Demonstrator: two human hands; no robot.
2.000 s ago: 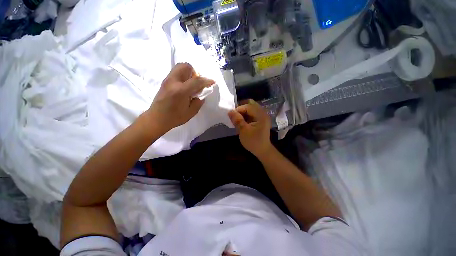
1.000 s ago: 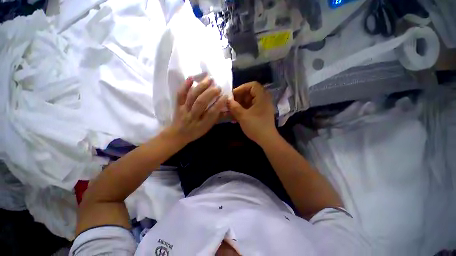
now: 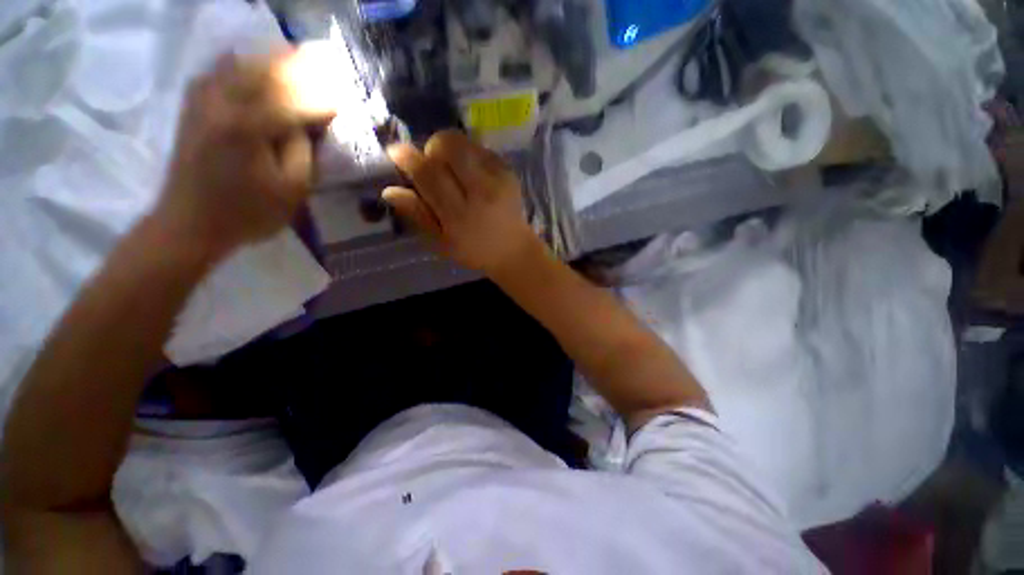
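My left hand (image 3: 241, 146) is blurred and raised beside the bright needle area (image 3: 357, 107) of the sewing machine, with curled fingers; whether it grips cloth is unclear. A white garment piece (image 3: 253, 294) hangs below it over the table edge. My right hand (image 3: 460, 197) is just right of the needle area, fingers bent and slightly apart, with no cloth visible in it. The sewing machine, with a yellow label (image 3: 501, 110), stands behind my right hand. The white garment pile (image 3: 79, 146) lies at the left.
A white tape roll (image 3: 789, 125) with a flat tail lies right of the machine on the table (image 3: 674, 202). Dark scissors (image 3: 707, 62) and a blue panel (image 3: 651, 17) are behind it. White hanging pieces (image 3: 786, 326) drape below the table at right. A red thing (image 3: 881, 539) is at lower right.
My left hand has moved up and left, away from my right hand. My right hand has let go of the cloth edge. The view has shifted right, showing more of the right side.
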